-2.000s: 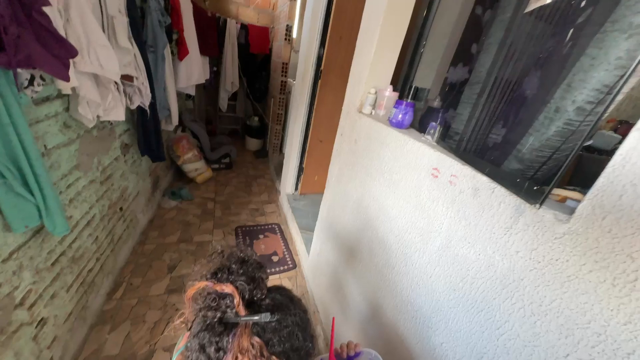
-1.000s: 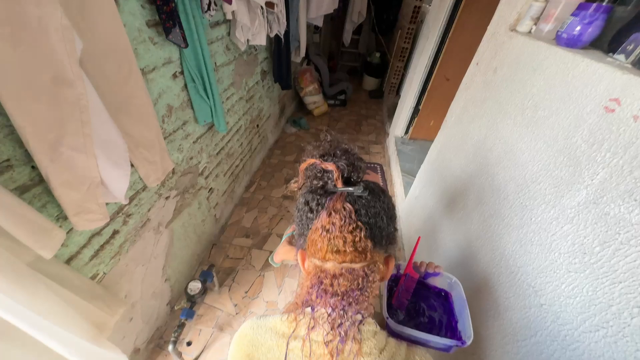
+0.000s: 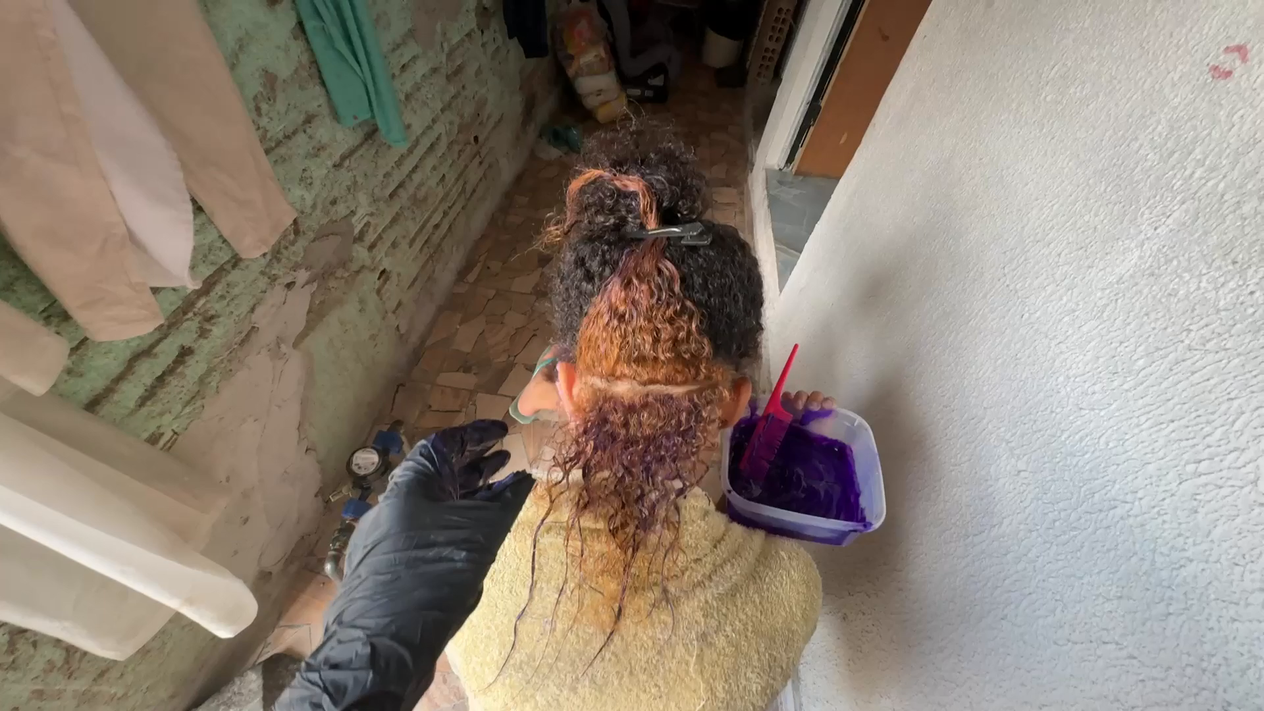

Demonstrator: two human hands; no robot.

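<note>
My left hand (image 3: 449, 513), in a black glove, is raised left of the seated person's neck, fingers apart and holding nothing. My right hand is out of view. The person's curly hair (image 3: 642, 336) is orange at the back and dark at the sides, pinned up with a black hair clip (image 3: 676, 233). Below a parting, the lower hair (image 3: 637, 449) hangs wet with purple dye over a yellow towel (image 3: 642, 632) on the shoulders. The person's own hand (image 3: 808, 400) holds a plastic tub (image 3: 874, 474) of purple dye, with a red tail comb (image 3: 772, 434) standing in it.
A rough white wall (image 3: 1037, 346) rises close on the right. On the left, trousers (image 3: 109, 158) and a teal garment (image 3: 353, 69) hang before a worn green wall (image 3: 365, 227). A water meter (image 3: 365, 461) with pipes sits low at left. Bags (image 3: 591, 59) lie farther along the tiled floor.
My gloved left hand has come into view from below left. The view has turned down and left since the earliest frame, bringing the dye tub, towel and hanging hair fully into sight.
</note>
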